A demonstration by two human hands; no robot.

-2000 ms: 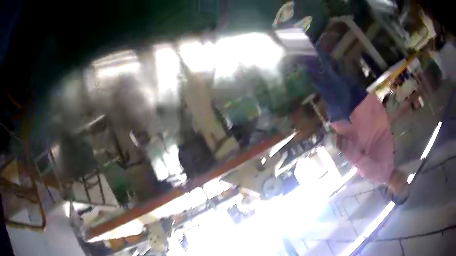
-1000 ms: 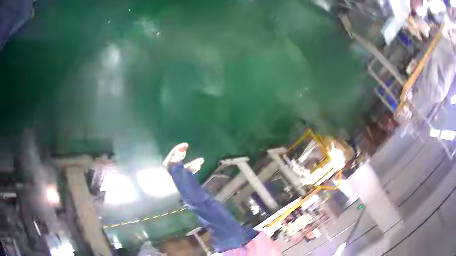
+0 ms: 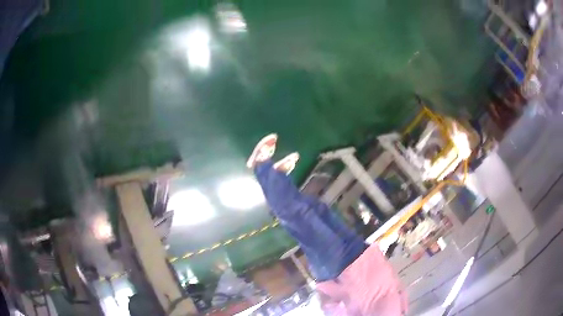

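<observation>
Neither my left hand nor my right hand is in the picture. The view is tilted, nearly upside down, and partly blurred. The glossy green floor fills the upper part. A yellow tubular cart with a bright, overexposed load stands right of centre. A workstation with beige legs and a wood-coloured edge is beside it.
A person in a pink top, blue trousers and light shoes is at lower centre. A beige table leg stands at lower left. Yellow-black floor tape crosses behind. A white column and an exit sign are at right.
Since one second ago, the person, the cart and the tables have shifted right and up in the picture. More of the pink top and the floor tape shows.
</observation>
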